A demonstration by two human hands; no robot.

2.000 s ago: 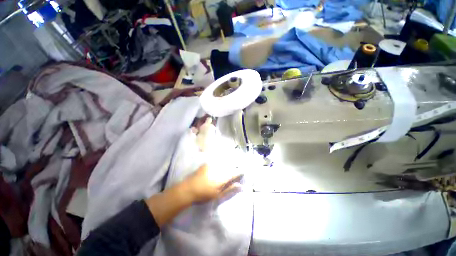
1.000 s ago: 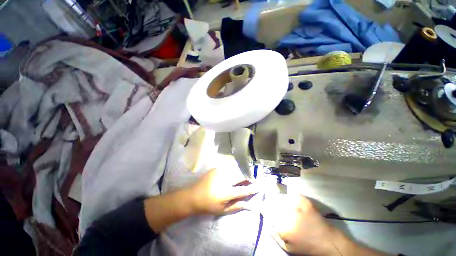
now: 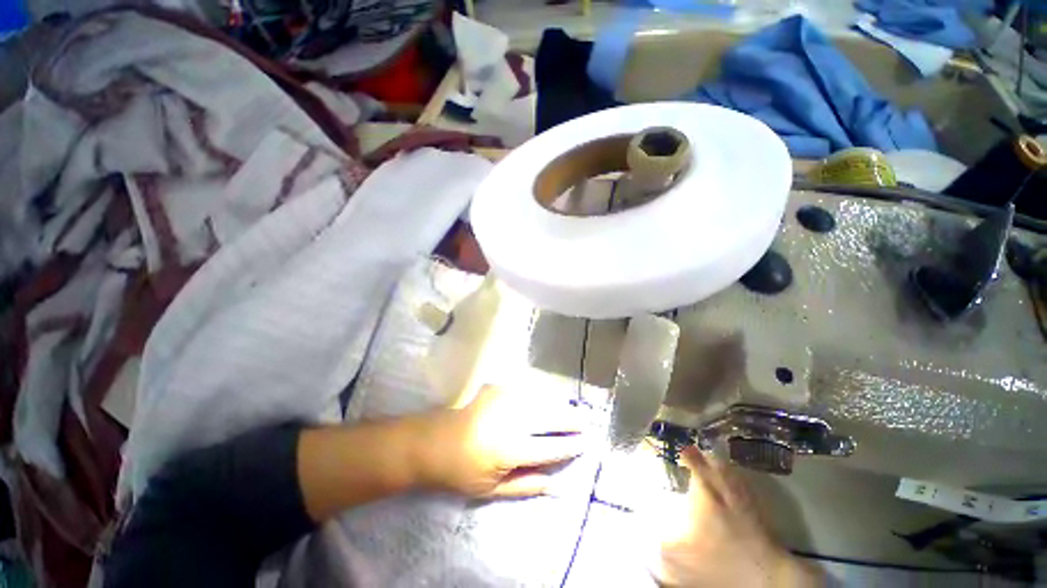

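A pale knit garment piece [image 3: 402, 534] lies under the sewing machine head [image 3: 907, 333], with a thin dark line running along it. My left hand [image 3: 494, 448] lies flat on the cloth left of the needle area, fingers pointing right. My right hand [image 3: 718, 534] is at the presser foot [image 3: 677, 442], partly washed out by the lamp glare; its fingertips and any grip are unclear. A large white tape roll [image 3: 631, 258] with a brown core sits above the needle area and hides part of the machine's end.
A heap of brown-red and pale garment pieces [image 3: 172, 241] fills the left. Blue cloth [image 3: 792, 86] lies on the table behind. A yellow spool [image 3: 858, 169] and a dark thread cone [image 3: 999, 178] stand behind the head. A tape measure [image 3: 976, 502] hangs at the right.
My right hand has come into view and is now at the presser foot. My left hand stays on the cloth. The view has moved closer, so the tape roll looks larger.
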